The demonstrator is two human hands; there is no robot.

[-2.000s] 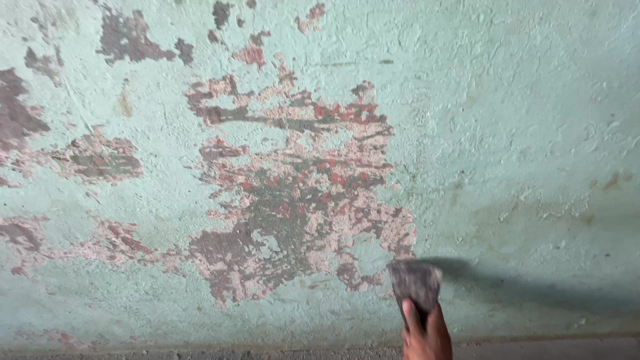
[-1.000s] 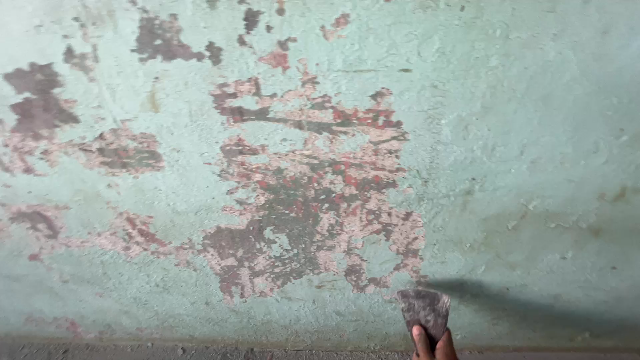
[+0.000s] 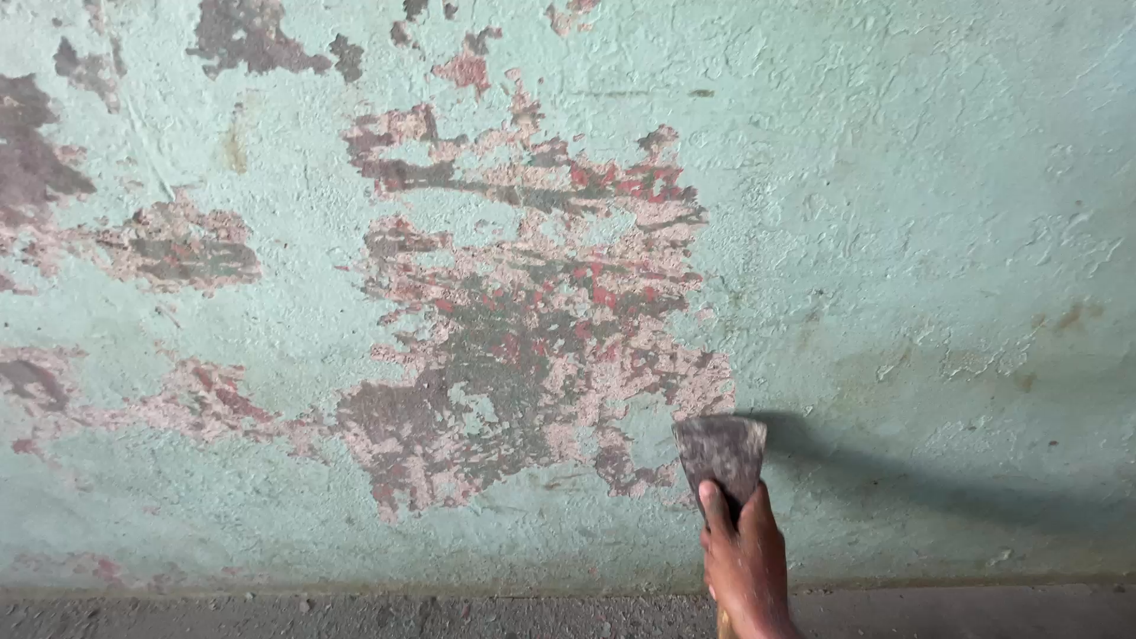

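My right hand (image 3: 744, 550) grips a paint scraper (image 3: 721, 453) at the lower right of centre, thumb and fingers around the base of its wide, worn metal blade. Below the palm a bit of the handle shows. The blade points up, its edge at the lower right border of a large bare patch (image 3: 497, 355) in the green painted wall (image 3: 887, 248). Grey, pink and red layers show in that patch, with some islands of green paint left inside it. My left hand is out of view.
Smaller peeled patches (image 3: 191, 248) lie on the left part of the wall. Rough, cracked paint covers the right side, where a long shadow (image 3: 932, 493) slants away from the blade. Along the bottom runs a grey floor (image 3: 355, 619) strewn with paint chips and dust.
Compared with one second ago, my right hand and the scraper are higher on the wall, back at the patch's lower right border. Two seconds ago the blade was also near that border.
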